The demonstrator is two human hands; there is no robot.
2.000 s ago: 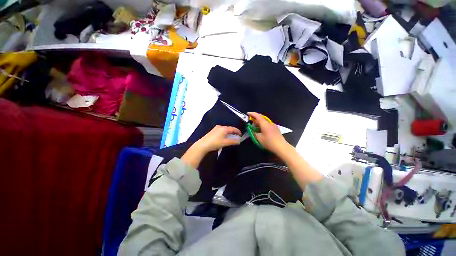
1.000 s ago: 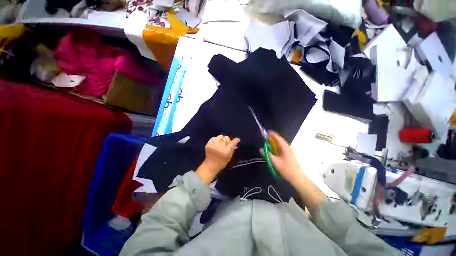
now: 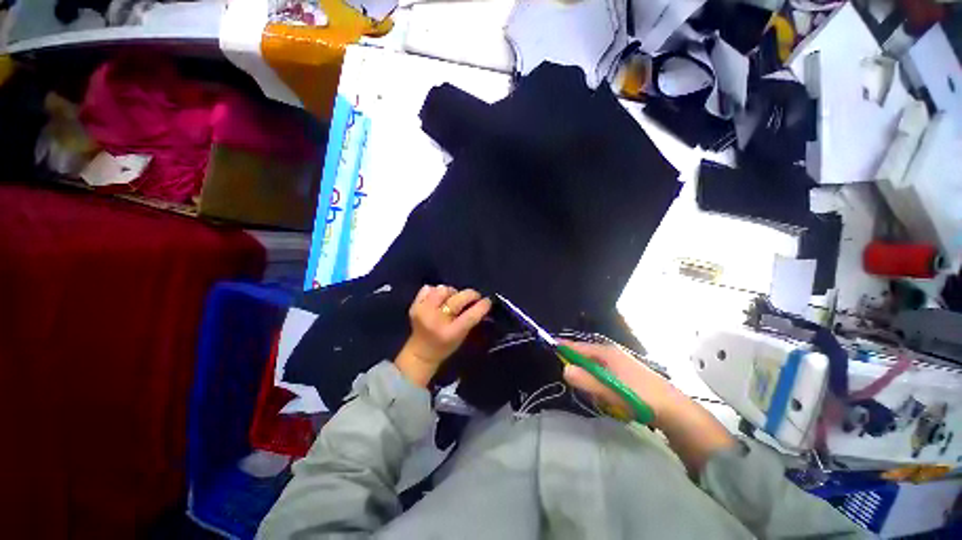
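A large black fabric piece (image 3: 549,190) lies spread on the white table and hangs over its front left edge toward my lap. Thin pale cords (image 3: 543,397) show on its near part. My left hand (image 3: 447,322), with a ring, is closed on the fabric near its front. My right hand (image 3: 607,380) holds scissors with a green handle (image 3: 612,382); some fingers are hidden behind the handle. The blades point up and left over the fabric, with the tips close to my left fingers. I cannot tell if the blades touch the cloth.
The sewing machine (image 3: 765,385) with a blue stripe stands at right, near a red thread cone (image 3: 902,259). Offcuts (image 3: 686,79) pile behind the table. A blue basket (image 3: 216,390) and red cloth (image 3: 116,359) are at left, below a box of pink fabric (image 3: 158,121).
The scissors have moved down toward my lap and tilted further left, their tips now nearer my left hand. Earlier my left hand was open with fingers spread; now it is closed on the fabric.
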